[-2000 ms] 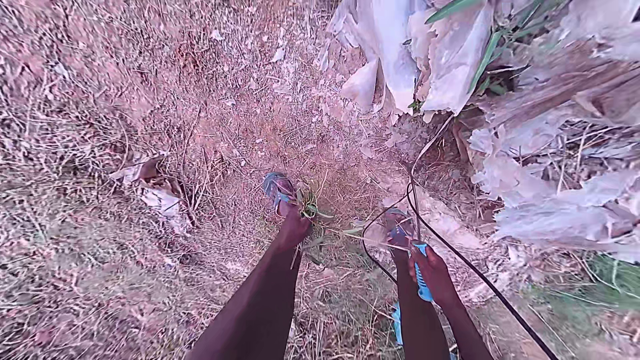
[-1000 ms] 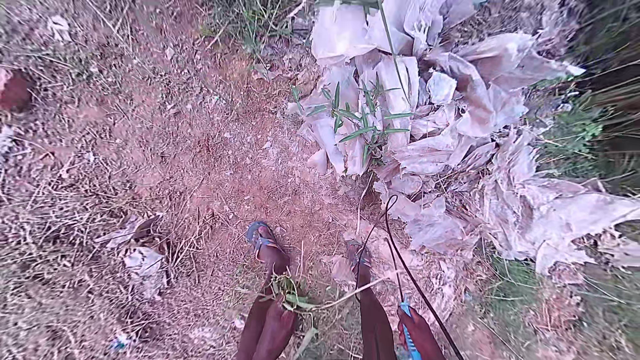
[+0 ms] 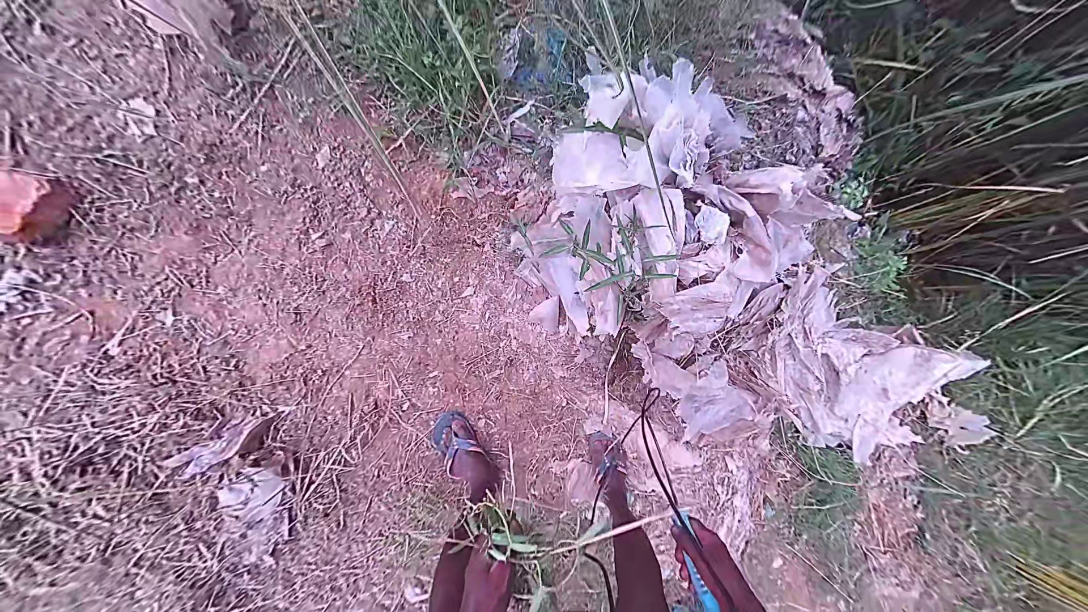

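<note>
My left hand (image 3: 489, 580) is low in the view beside my left shin, closed around a bunch of green leafy stems (image 3: 510, 540). One long pale stem from the bunch reaches right across my right leg. My right hand (image 3: 710, 557), at the bottom right of centre, grips a light blue handle (image 3: 699, 580). Thin dark cord-like loops (image 3: 654, 450) run up from it and down beside my right leg; what they belong to cannot be told. Both feet wear blue-grey sandals (image 3: 450, 432) on the reddish ground.
A heap of torn, whitish sheet material (image 3: 722, 255) with a green plant (image 3: 625, 255) lies ahead and right. Tall grass (image 3: 986, 170) borders it. A reddish rock (image 3: 30, 204) sits far left; dry stalks and pale scraps (image 3: 255, 501) lie nearer.
The view has shifted and shows more ground ahead, with the whole whitish heap and the rock. The leafy stems and the blue handle stay in my hands.
</note>
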